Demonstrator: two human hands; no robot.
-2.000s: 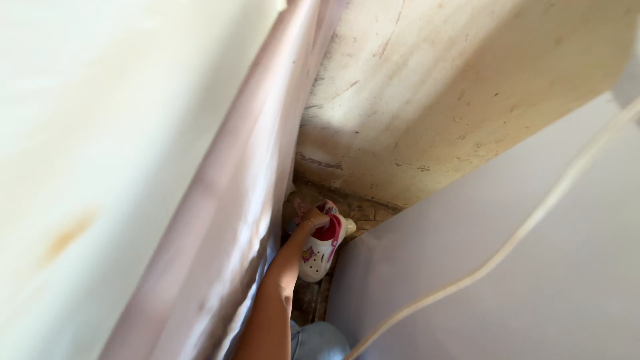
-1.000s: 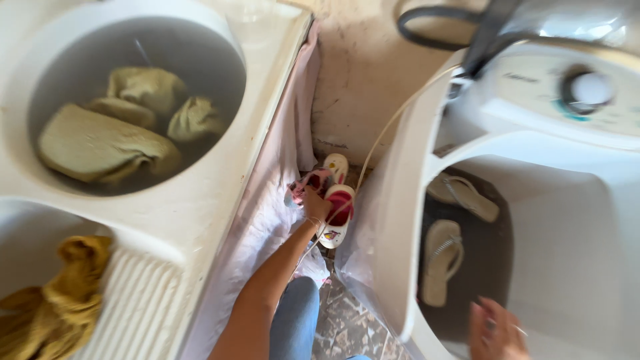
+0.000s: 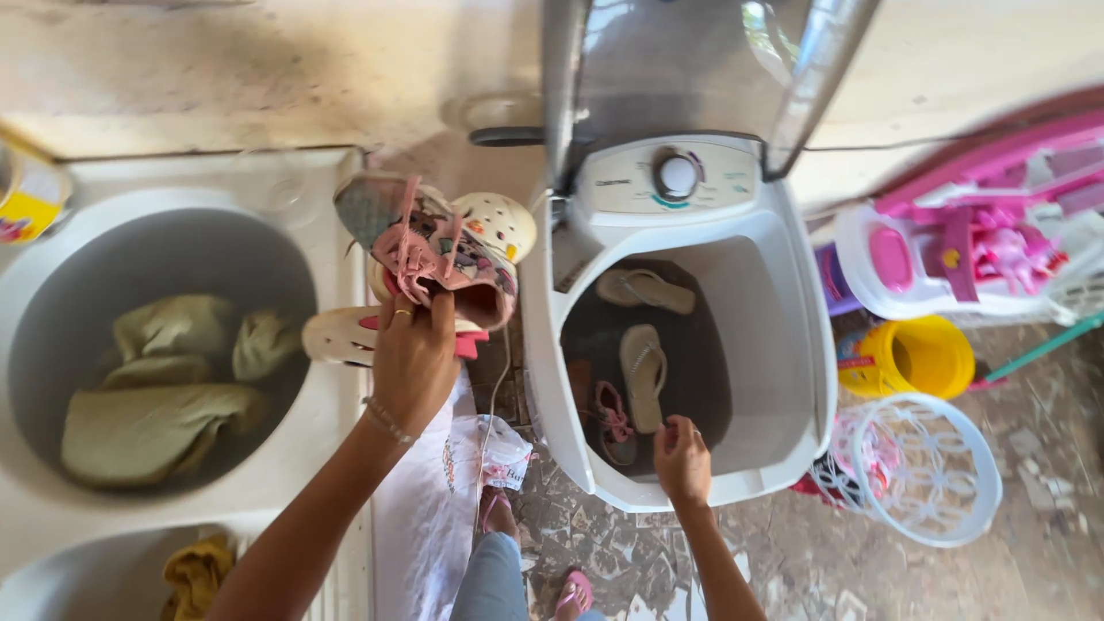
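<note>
My left hand (image 3: 418,358) grips a bunch of footwear between the sink and the washing machine: a patterned sneaker with pink laces (image 3: 431,250) and white clogs with red lining, one clog (image 3: 496,226) behind it and another (image 3: 341,336) to the left. My right hand (image 3: 683,457), fingers bent, is at the near rim of the open washing machine tub (image 3: 772,345), close to the toe end of a flip-flop (image 3: 642,378); whether it touches it I cannot tell. Another flip-flop (image 3: 647,291) and a small shoe with pink laces (image 3: 615,423) lie in the dark water.
At left, a round sink basin (image 3: 164,220) holds soaking light cloth (image 3: 164,423); a mustard cloth (image 3: 198,573) lies in the lower basin. The machine's lid (image 3: 681,78) stands raised. A yellow bucket (image 3: 931,355), a white basket (image 3: 927,470) and pink toys (image 3: 1009,250) are at right. A cord hangs between.
My left hand has lifted the sneaker and clogs up from the floor gap between sink and machine. My right hand has come to the tub's near rim. The view has shifted widely.
</note>
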